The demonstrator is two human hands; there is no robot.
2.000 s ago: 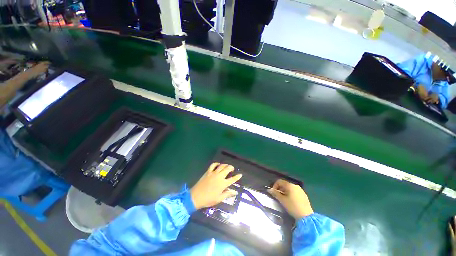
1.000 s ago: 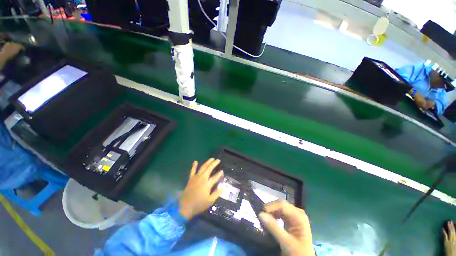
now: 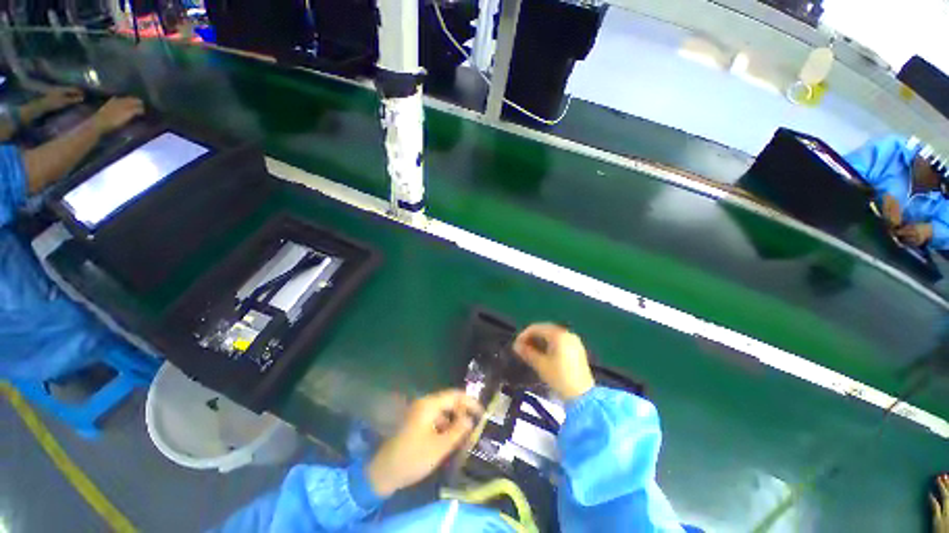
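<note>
An open tablet unit (image 3: 533,441) lies in a black foam-lined tray (image 3: 489,325) in front of me, showing silver-white battery areas and black bands. My left hand (image 3: 425,437) is over the tray's left side, its fingertips closed on a thin yellow strip (image 3: 481,425) that slants over the unit. A looped yellow ribbon (image 3: 506,489) lies by my blue smock at the bottom. My right hand (image 3: 557,359) is above the tray's far part, fingers bent together; whether they hold anything is unclear. My hands and right sleeve hide parts of the unit.
A second tray (image 3: 359,255) with an open unit stands left, and a black case with a bright screen (image 3: 135,179) farther left. A white bin (image 3: 213,427) is below the bench edge. A taped post (image 3: 404,156) rises beyond. Other people's hands show far left and right.
My right hand has moved from the unit's near right part up to its far side. My left hand has moved lower and its fingers have closed. The yellow strip and ribbon have appeared.
</note>
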